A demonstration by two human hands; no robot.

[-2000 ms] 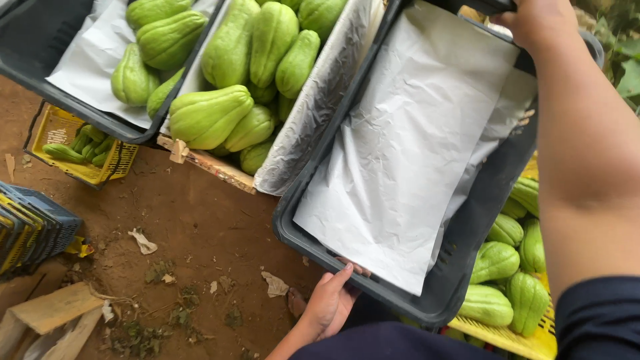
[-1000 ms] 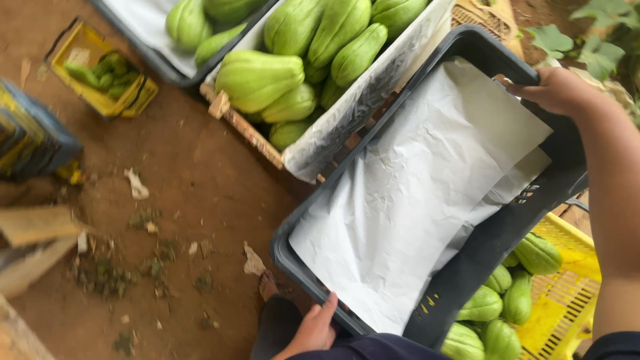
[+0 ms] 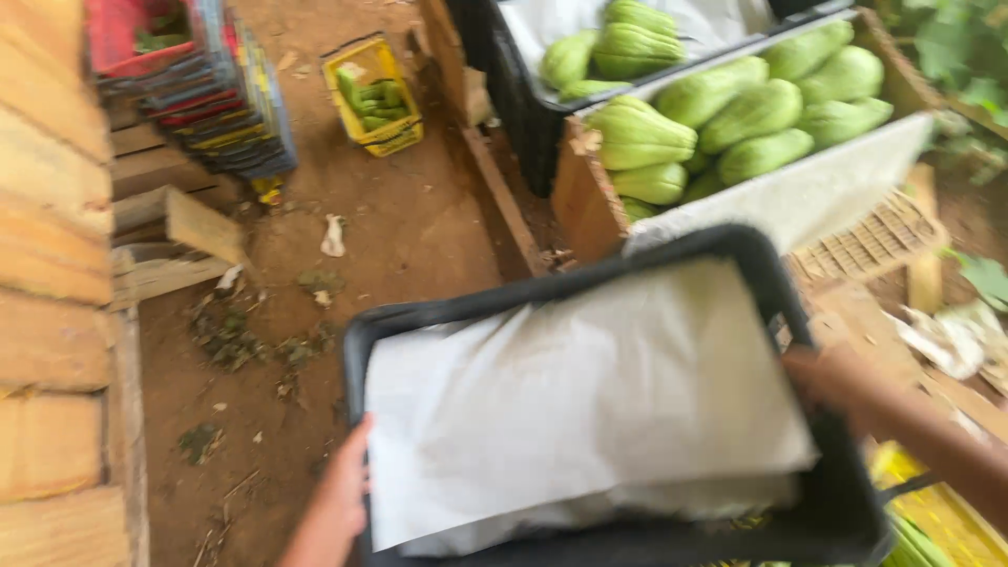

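Note:
A dark plastic crate (image 3: 551, 291) lined with white paper (image 3: 583, 402) is held up between my two hands. My left hand (image 3: 342, 488) grips its left end wall, fingers over the rim. My right hand (image 3: 819, 382), blurred, holds the opposite end near the handle slot. No produce shows on the paper. Just beyond the crate, a wooden box (image 3: 583, 181) lined with pale sheeting is full of green chayotes (image 3: 752, 118). Behind it, another dark crate (image 3: 524, 102) holds more chayotes (image 3: 638, 39) on white paper.
Stacked crates (image 3: 220, 102) and wood pieces (image 3: 205, 224) stand at the left beside a plank structure (image 3: 51, 331). A small yellow crate (image 3: 413, 134) of green produce sits on the dirt floor. At the lower right are a yellow crate (image 3: 961, 512) with produce and a beige slatted crate (image 3: 866, 236).
The view has swung left. The paper-lined crate has turned in my hands from a steep slant to nearly crosswise, and now sits apart from the chayote-filled wooden box's side.

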